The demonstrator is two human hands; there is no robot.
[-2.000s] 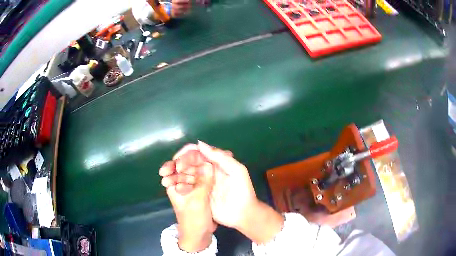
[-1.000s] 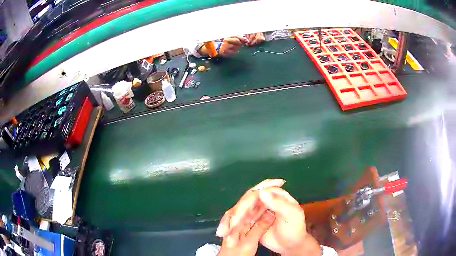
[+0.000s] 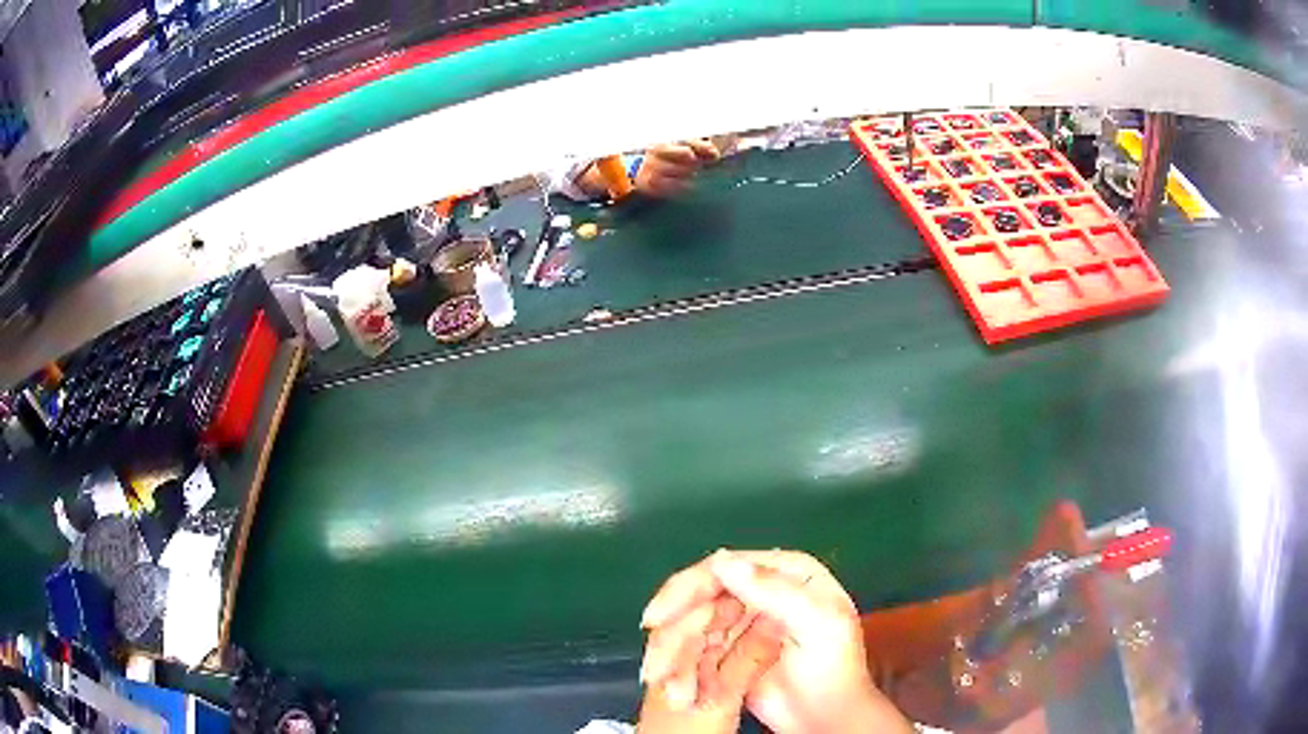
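My left hand [image 3: 703, 663] and my right hand [image 3: 806, 631] are clasped together at the bottom centre, above the green mat. Their fingers are curled over one another. Whether anything small is between the palms is hidden. The orange-brown assembly fixture [image 3: 925, 631] lies to the right of my hands, cut off by the lower edge. Its silver toggle clamp [image 3: 1036, 585] has a red handle [image 3: 1136, 549] pointing right. No hand touches the fixture, and it is blurred.
A red-orange parts tray [image 3: 1011, 304] with dark parts in its far pockets lies at the back right. A pale beam [image 3: 502, 144] crosses the top. Another person's hand [image 3: 671, 169] shows beyond the bench seam. A black rack [image 3: 144, 359] stands at left.
The view has tilted up and swung left, so the pale beam now shows and the fixture sits lower. My hands stay clasped, with their fingers shifted, and appear nearer the fixture.
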